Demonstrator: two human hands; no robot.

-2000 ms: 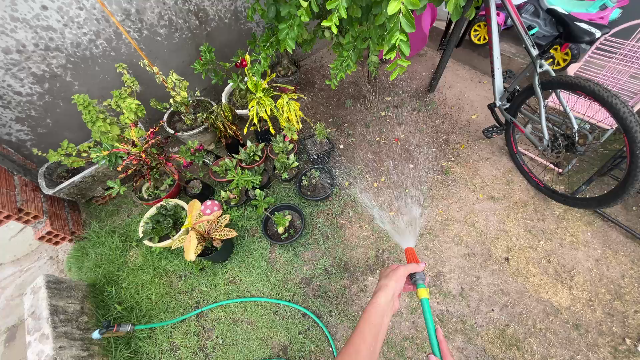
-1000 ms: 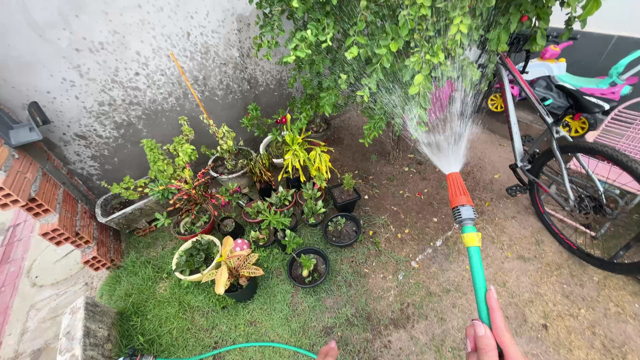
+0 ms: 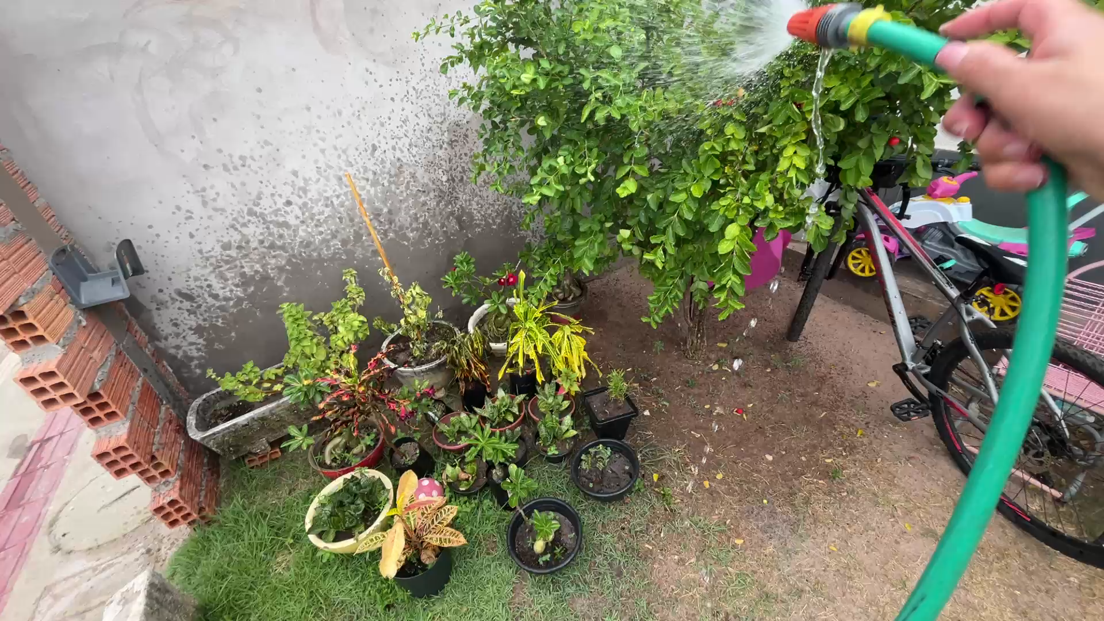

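At the upper right, my right hand (image 3: 1026,95) grips a green garden hose (image 3: 1009,388) behind its orange and grey spray nozzle (image 3: 819,25). The nozzle points left and sprays a fan of water (image 3: 750,39) over a leafy green bush (image 3: 604,147). A thin stream drips down below the nozzle, and the hose hangs in a curve along the right side. Several potted plants stand left of and below the bush, among them a black pot (image 3: 545,535) and a cream pot (image 3: 349,511). My left hand is out of view.
A bicycle (image 3: 906,276) stands at right, with ride-on toys (image 3: 949,211) and a pink wire rack (image 3: 1082,310) behind it. A stone trough (image 3: 246,423) and a stepped brick wall (image 3: 129,431) are at left. Behind the pots rises a water-spotted grey wall (image 3: 216,112).
The nozzle has risen from the ground beside the pots to the bush's upper part and turned from pointing away to pointing left. The fingers seen low in the frame earlier are gone.
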